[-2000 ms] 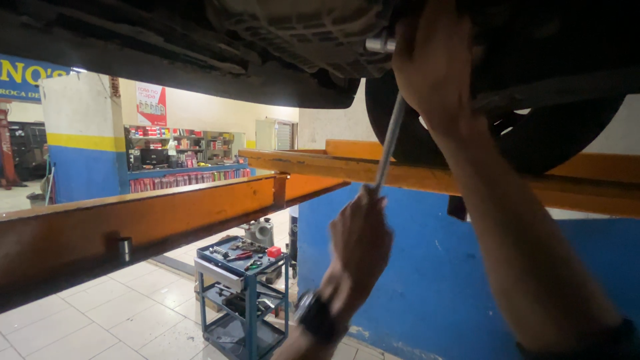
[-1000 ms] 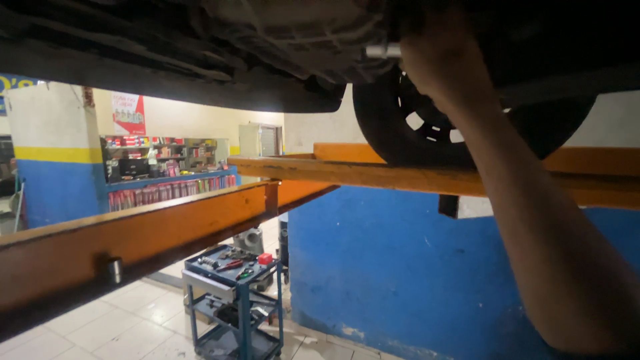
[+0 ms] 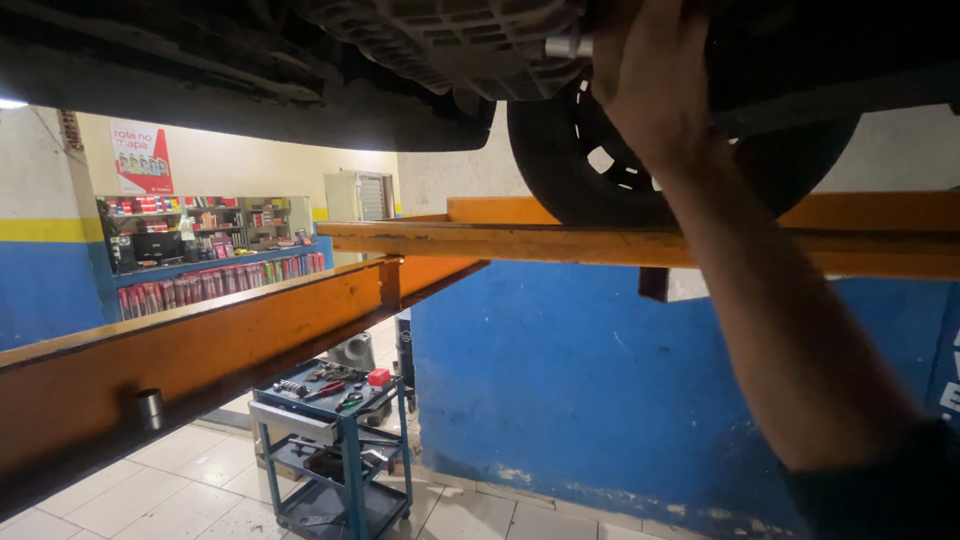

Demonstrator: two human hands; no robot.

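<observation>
My right hand (image 3: 656,82) reaches up under the raised car, beside a ribbed metal housing (image 3: 457,37) on its underside. A shiny metal cylinder, like a socket (image 3: 568,47), sticks out to the left of the hand near the housing's edge. The fingers are dark and partly hidden, so their grip cannot be made out. Behind the wrist is a wheel with a black tyre (image 3: 551,165). My left hand is out of the picture.
Orange lift beams (image 3: 225,315) run below the car at left and across the middle. A blue tool trolley (image 3: 352,427) holding pliers and other tools stands on the tiled floor. Behind are a blue wall (image 3: 540,375) and shelves of boxed goods (image 3: 225,289).
Two seconds ago my left hand held a long metal bar below my right hand; by one second ago that hand and the bar had left the view. My right hand stays up by the housing.
</observation>
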